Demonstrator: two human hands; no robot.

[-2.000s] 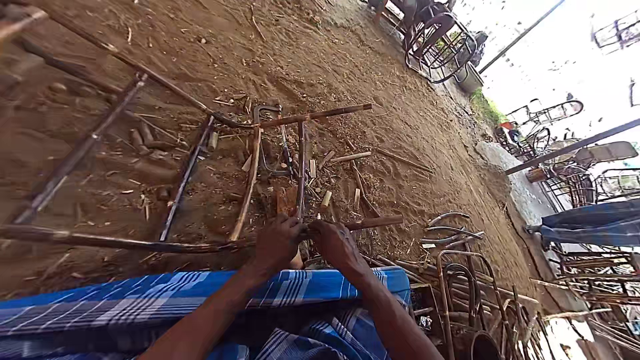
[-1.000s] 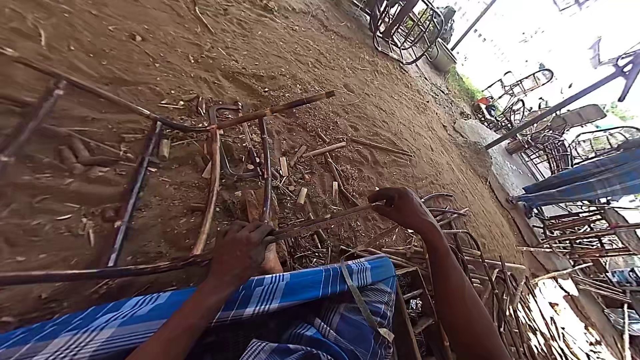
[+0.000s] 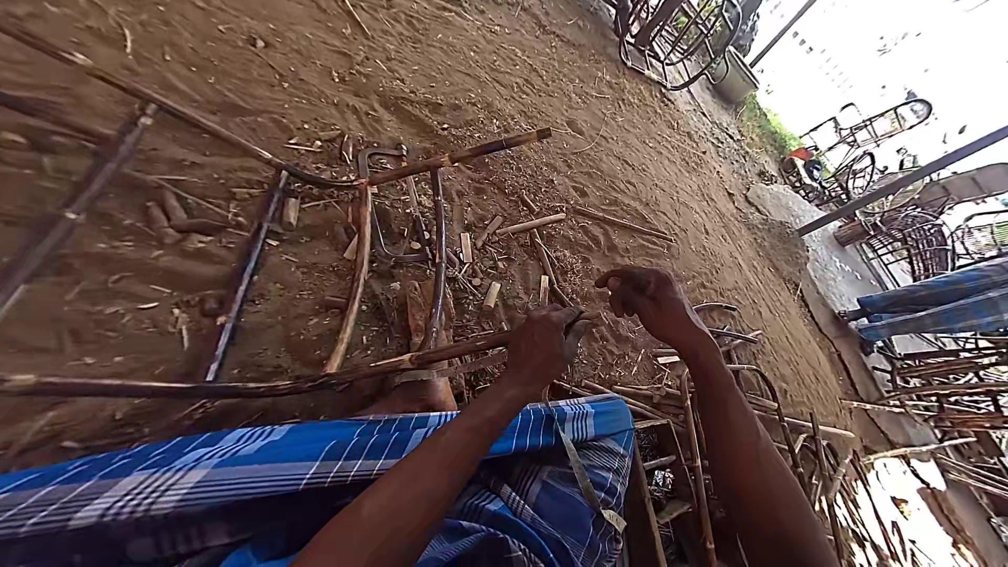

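Note:
My left hand grips the right end of the long lower cane pole of a ladder-like cane frame. A narrow flexible strip hangs from below that hand over the blue checked cloth on the lap. Beside the left fingertips, to the right and slightly higher, is my right hand, its fingers bent and nothing visible in them. The upper cane pole and several dark crosspieces make up the rest of the frame. A metal C-clamp shows behind the frame's right part.
Wood offcuts and thin sticks lie on the sandy ground. Bent cane pieces and a wooden box edge are at lower right. Farther off are cane furniture frames, a slanting post and hanging blue cloth.
A second ago the strip was stretched between both hands. The right hand has moved back toward the left hand and the strip no longer spans them. The left hand now sits at the pole's end.

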